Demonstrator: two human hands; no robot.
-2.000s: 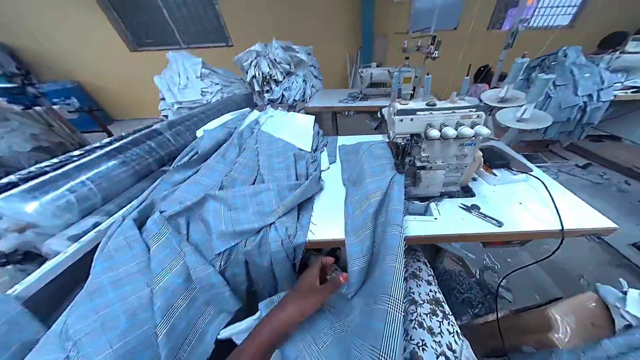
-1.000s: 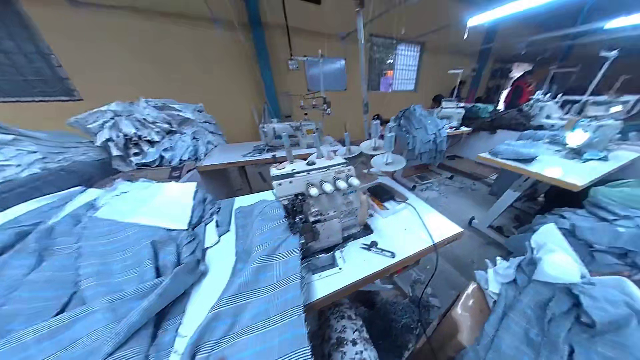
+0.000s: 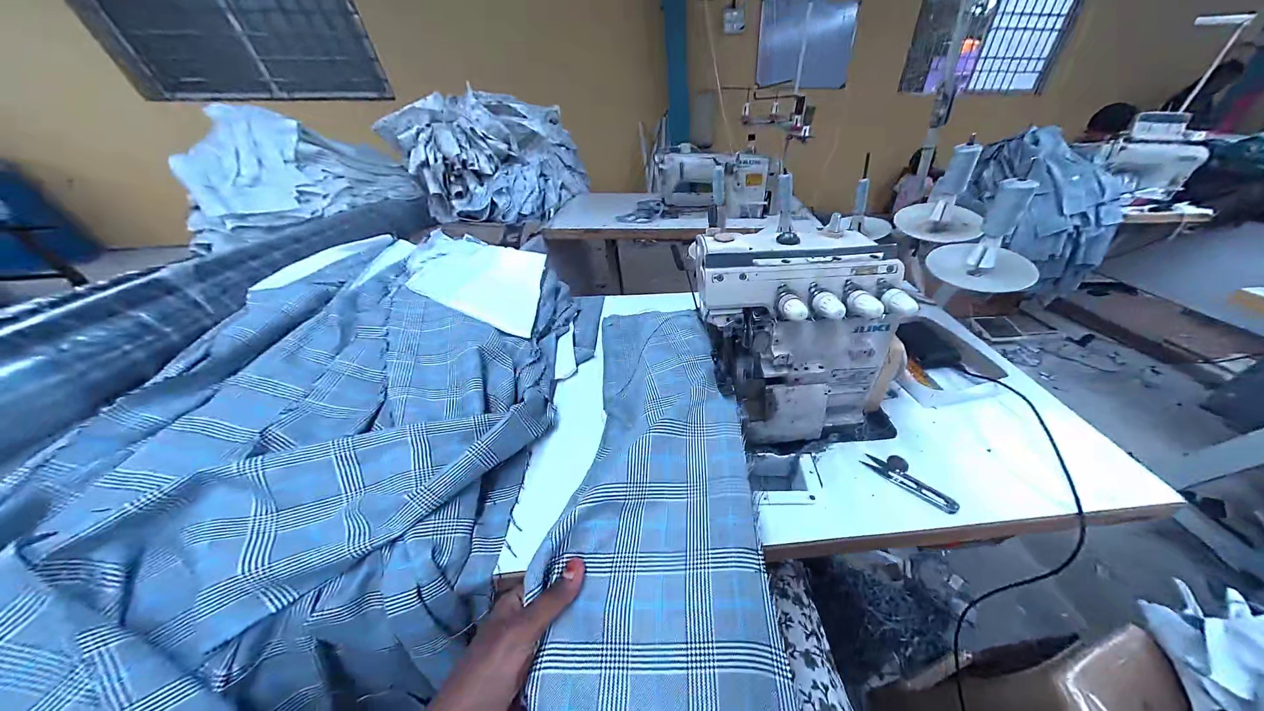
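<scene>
My left hand grips the left edge of a grey plaid fabric piece near the table's front edge, thumb on top and fingers hidden beneath. That piece lies flat over the white table and hangs off its front, its right edge beside the Juki overlock sewing machine. A large heap of the same plaid fabric fills the left side. Thread snips lie on the table right of the machine. My right hand is not in view.
A black cable loops over the table's right part. Thread cones stand on round holders behind. Fabric bundles are piled at the back left near a second sewing machine. A cardboard box is at lower right.
The view swung right and came back. My left hand, over the dark gap between heap and plaid piece two seconds ago, now holds that piece's left edge.
</scene>
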